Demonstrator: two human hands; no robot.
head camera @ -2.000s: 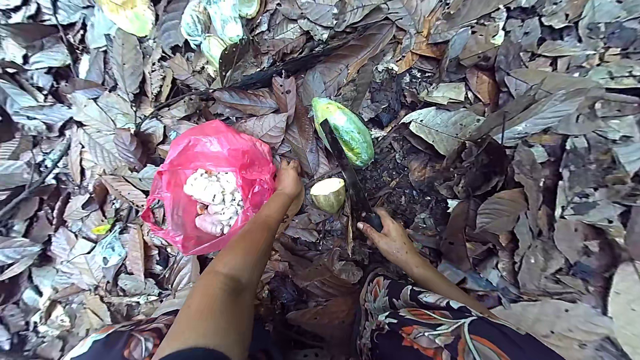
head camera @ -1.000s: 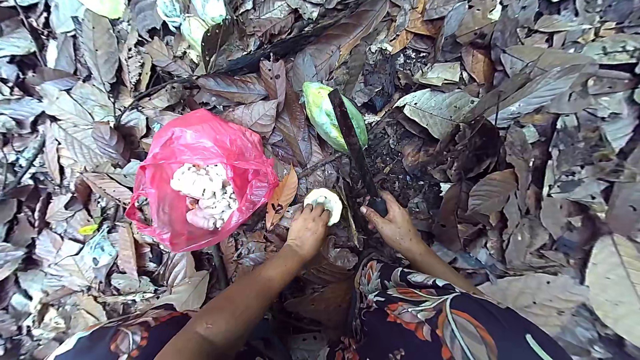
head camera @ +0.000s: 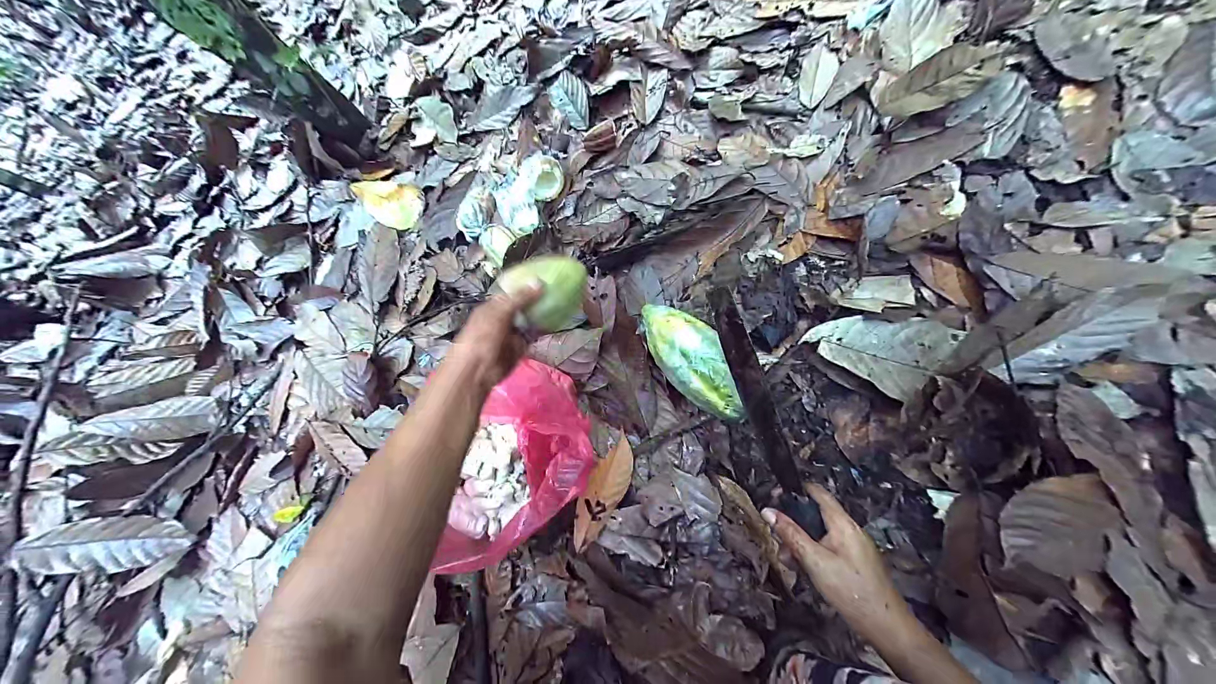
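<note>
My left hand point(head camera: 505, 328) grips a green cacao pod piece point(head camera: 548, 293), held up beyond a pink plastic bag point(head camera: 560, 437). Pale, wet cacao beans point(head camera: 489, 480) show inside the bag, which my left forearm partly covers. At the lower right, my right hand point(head camera: 836, 546) is closed around the handle of a machete point(head camera: 755, 404), its dark blade pointing up and away. Just left of the blade, a yellow-green cacao pod point(head camera: 692, 361) lies on the leaf litter.
Several opened pod husks point(head camera: 513, 204) lie beyond my left hand, with a yellow husk piece point(head camera: 391, 203) to their left. A mossy trunk point(head camera: 294, 85) stands at the upper left. Dry brown leaves and thin sticks point(head camera: 43, 418) cover the ground.
My left hand has moved from beside the machete handle up past the pink bag, carrying the pod piece. My right hand still holds the machete. The view has shifted to take in more ground ahead.
</note>
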